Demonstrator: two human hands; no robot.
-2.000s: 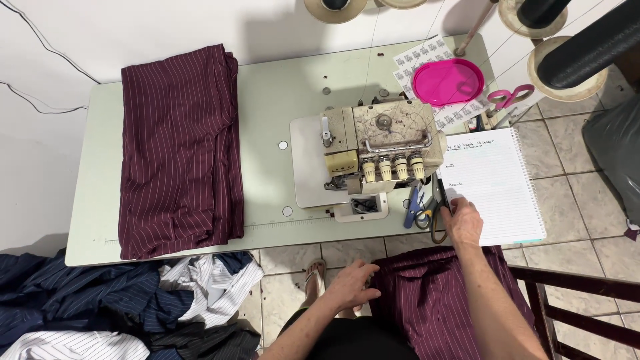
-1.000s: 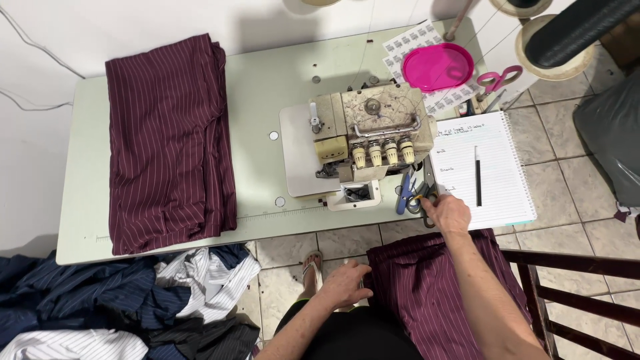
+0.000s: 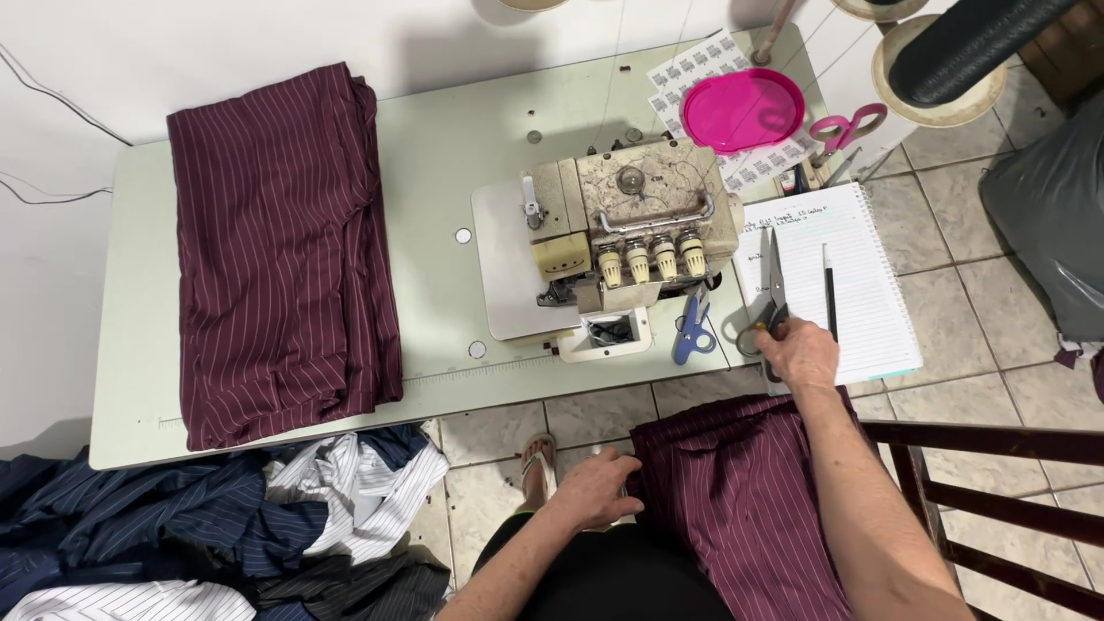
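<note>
My right hand [image 3: 802, 352] grips large dark-handled scissors [image 3: 776, 293] by the handles, their blades lying over a spiral notebook [image 3: 849, 293] that bears handwriting. A black pen [image 3: 830, 289] rests on the page beside them. My left hand [image 3: 597, 490] hangs over my lap with fingers slightly bent, by the edge of maroon pinstriped cloth [image 3: 742, 500] draped over my right thigh. Blue thread snips [image 3: 693, 332] lie between the notebook and the serger sewing machine [image 3: 642, 216]. Folded maroon pinstriped cloth [image 3: 276, 259] lies at the table's left.
A pink plastic tray [image 3: 742, 110] sits on printed label sheets [image 3: 699, 65], near pink-handled scissors [image 3: 849, 129]. Navy, white and black striped cloth [image 3: 190, 517] is heaped at lower left. A dark wooden chair [image 3: 992, 440] stands at right; thread cones and a grey bag [image 3: 1048, 198] are beyond.
My right hand has moved from the table edge beside the notebook onto its lower left part, with the large scissors now lying over the page. My left hand stays near my lap.
</note>
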